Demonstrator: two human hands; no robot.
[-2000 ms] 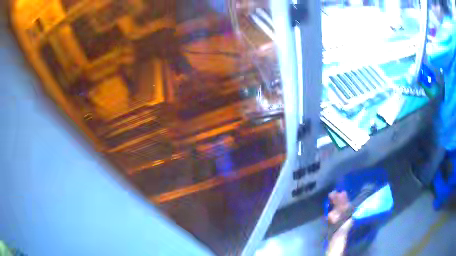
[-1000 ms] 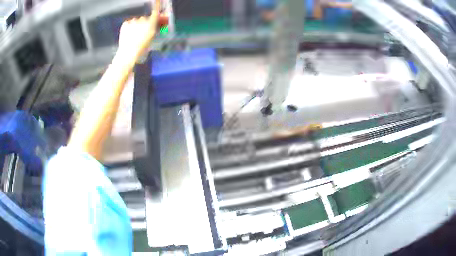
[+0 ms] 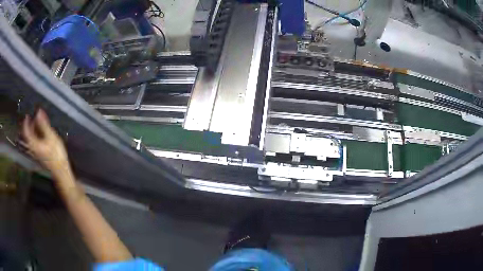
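My left hand [image 3: 42, 140] is at the far left, in front of a dark door panel. Its fingers are spread, and nothing shows in it. Whether it touches the panel is unclear. My right hand is not in view. In front of me lies the machine, with a silver slide [image 3: 233, 79] running front to back over the rails. A metal mechanism [image 3: 296, 153] with bright plates sits at the slide's front right. A plate with a row of round parts [image 3: 302, 61] lies right of the slide.
The door frame [image 3: 106, 127] curves along the left, and a light panel [image 3: 423, 227] stands at lower right. Green conveyor belt [image 3: 365, 157] runs between rails. A blue housing [image 3: 74, 39] is at upper left. A metal sill [image 3: 280, 195] crosses in front.
My left hand has moved from a raised place beside a small green-lit control down to the far left. The view has tilted down, showing the machine's front edge and the floor.
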